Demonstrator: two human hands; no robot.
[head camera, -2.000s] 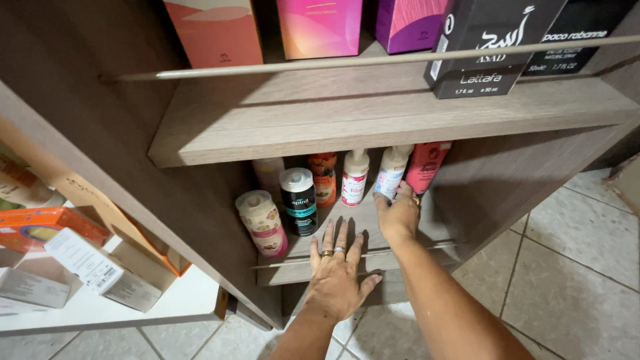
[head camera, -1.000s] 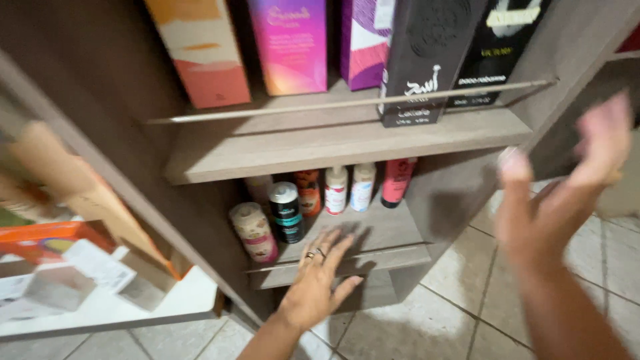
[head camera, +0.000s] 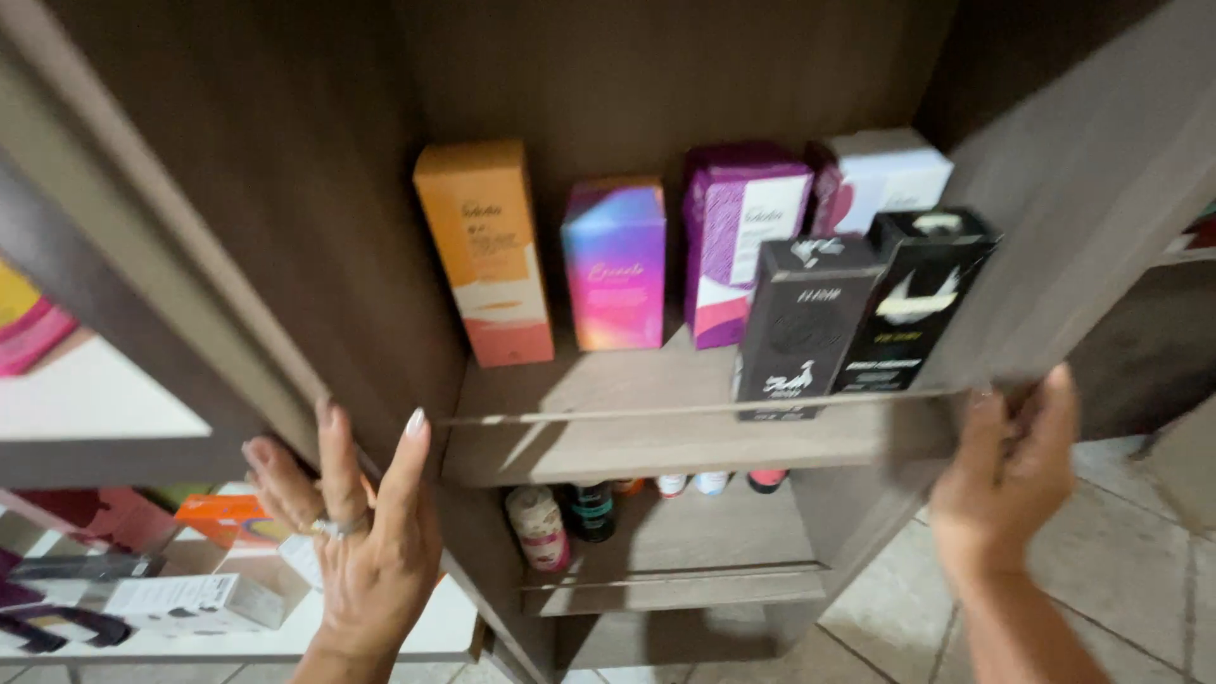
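My left hand (head camera: 366, 541), fingers spread, touches or is close to the left edge of the shelf unit and holds nothing. At the unit's right edge, my right hand (head camera: 1007, 484) is bent with its fingertips by the side panel, near the end of the thin rail (head camera: 608, 414). Between them, an orange box (head camera: 489, 256), a pink and blue box (head camera: 616, 275), a purple box (head camera: 708, 228) and a white box (head camera: 888, 180) stand on the upper shelf. Two dark perfume boxes (head camera: 807, 323) (head camera: 917, 304) stand in front at the right.
The lower shelf (head camera: 693, 537) holds a floral bottle (head camera: 539, 532), a black bottle (head camera: 591, 511) and several others, partly hidden by the board above. At the left, a white shelf (head camera: 399, 632) carries an orange box (head camera: 228, 518) and a white carton (head camera: 195, 600). Floor tiles (head camera: 1121, 589) lie right.
My right hand has left the bottles on the lower shelf and come to the unit's right side. My left hand has moved from the lower shelf's front to the left edge. The view shows more of the upper shelf.
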